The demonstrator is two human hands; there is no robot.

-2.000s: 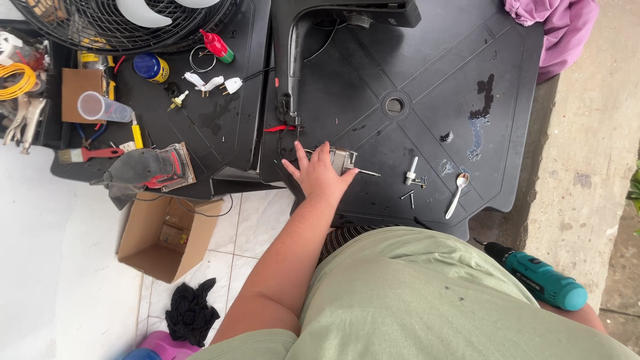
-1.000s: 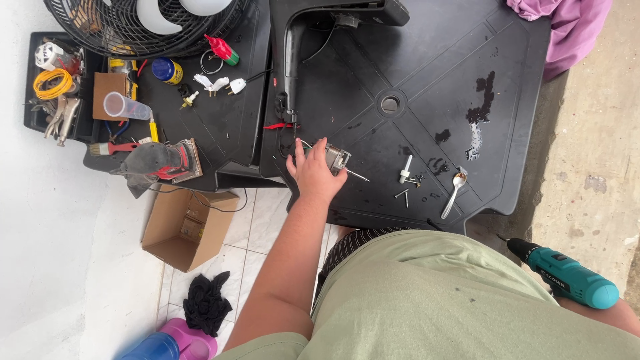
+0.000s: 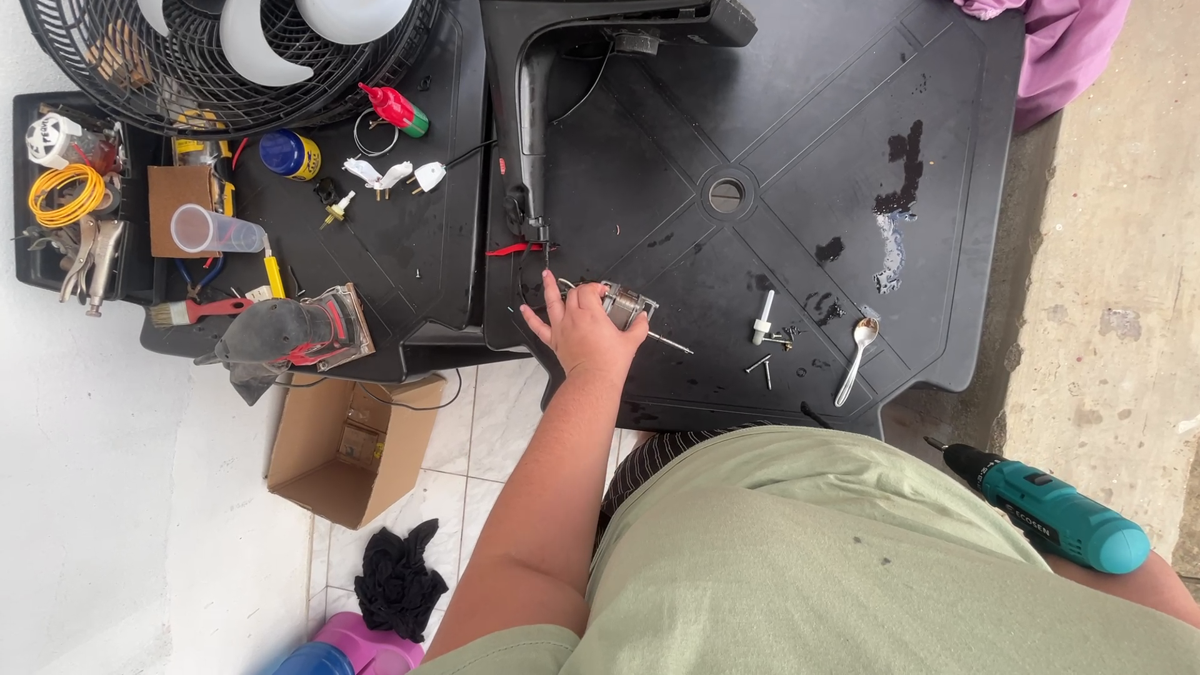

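Note:
My left hand [image 3: 589, 328] lies on a small electric fan motor [image 3: 626, 307] with a thin metal shaft, near the front edge of the black plastic table. Thumb and some fingers grip the motor; the index finger points toward the black fan stand [image 3: 532, 131]. At the lower right a teal cordless screwdriver [image 3: 1059, 511] points up and left; my right hand, by its grip, is hidden, and only part of the forearm shows. Right of the motor lie screws [image 3: 768, 373], a white plastic pin [image 3: 764, 319] and a spoon [image 3: 858, 361].
A fan grille with blades [image 3: 253, 56] fills the upper left. Beside it are a toolbox [image 3: 70, 206], a blue-lidded jar [image 3: 290, 155], a red and green bottle [image 3: 396, 110], white plugs [image 3: 429, 176] and a sander [image 3: 291, 337]. A cardboard box [image 3: 347, 450] stands on the floor.
The view has shifted slightly. My left hand stays on the motor, its index finger now more extended than a second ago. The screwdriver remains at the lower right.

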